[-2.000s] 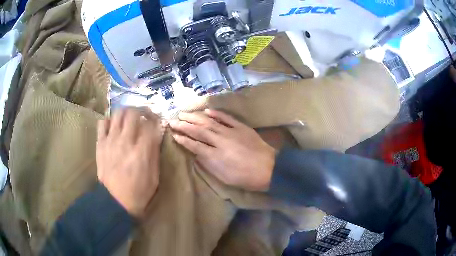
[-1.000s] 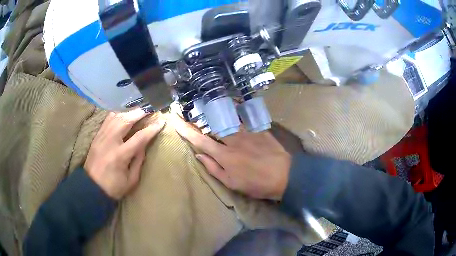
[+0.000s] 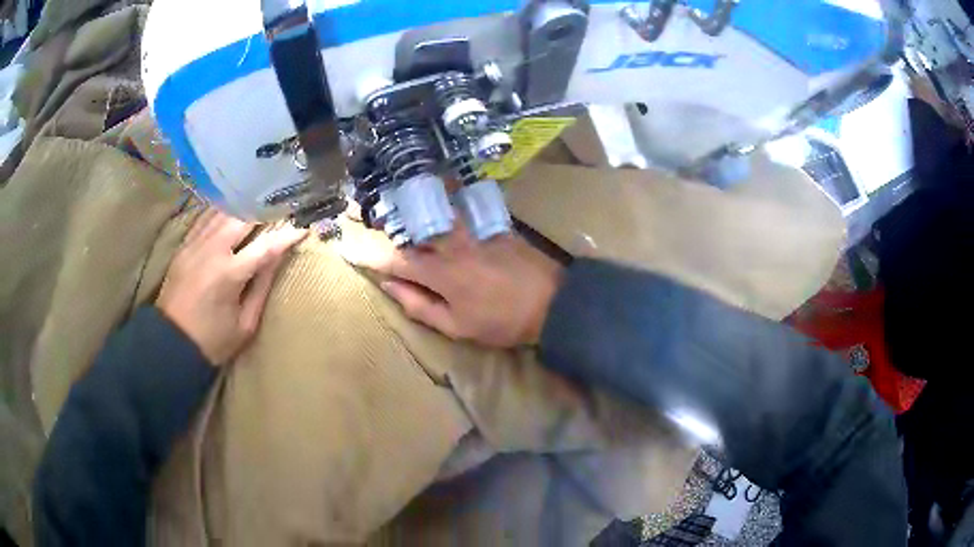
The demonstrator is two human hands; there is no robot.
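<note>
Tan ribbed cloth (image 3: 331,395) lies over the bed of the white and blue sewing machine (image 3: 230,128) and drapes down its front. My left hand (image 3: 219,283) lies on the cloth left of the bright needle area, fingers spread, thumb and fingertips pointing at it. My right hand (image 3: 470,283) lies on the cloth just right of the needle area, partly behind the two grey tension knobs (image 3: 454,208). Its fingertips are lost in glare and behind the knobs. A raised seam edge runs down the cloth below my right hand. The needle itself is hidden.
A yellow label (image 3: 531,147) sits beside the knobs. More cloth spreads right under the machine arm and heaps at the upper left. A red plastic object (image 3: 870,342) stands at the right. Dark straps and a white scrap (image 3: 734,515) lie on the speckled floor at the lower right.
Since the first frame, my left hand has moved left with its thumb spread, and my right hand has shifted partly behind the knobs. The cloth between them lies flatter. The camera view has also shifted.
</note>
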